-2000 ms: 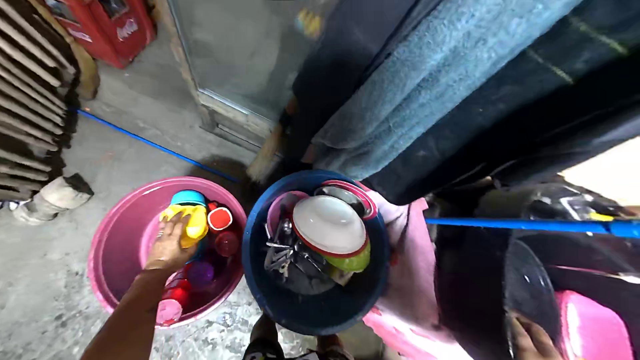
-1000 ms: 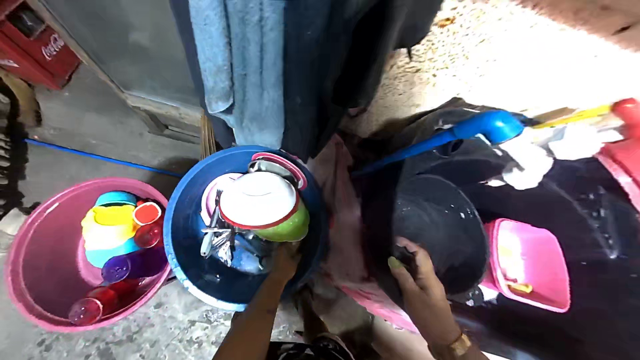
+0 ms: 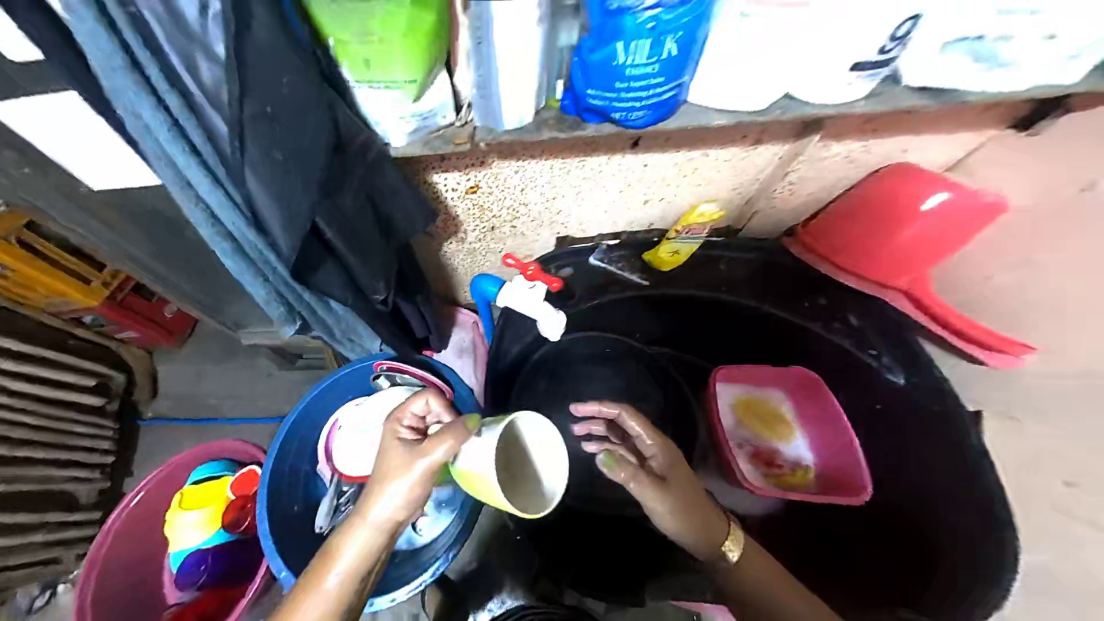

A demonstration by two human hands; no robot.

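Observation:
My left hand (image 3: 418, 453) grips the handle of a light green and cream mug (image 3: 511, 466), whose mouth is tilted toward my right hand. With fingers apart and nothing in it, my right hand (image 3: 642, 470) hovers just right of the mug, over a large black basin (image 3: 931, 517). Behind both hands is a white plastic faucet (image 3: 530, 306) with a red handle. A blue tub (image 3: 285, 483) below my left arm holds a white red-rimmed dish (image 3: 366, 431) and cutlery (image 3: 332, 504). A pink plastic container (image 3: 828, 431) with suds and a yellow patch lies in the black basin.
A pink tub (image 3: 129, 526) with colourful cups (image 3: 203, 517) stands at the lower left. A red dipper (image 3: 906, 250) rests at the basin's back right, a yellow packet (image 3: 683, 237) on its rim. Towels (image 3: 319, 172) hang at left; bags, including a blue one (image 3: 638, 60), line the ledge.
My left hand, over the pink tub two seconds ago and in the blue tub one second ago, now holds the mug. My right hand has left the black bucket's rim. The view has swung right.

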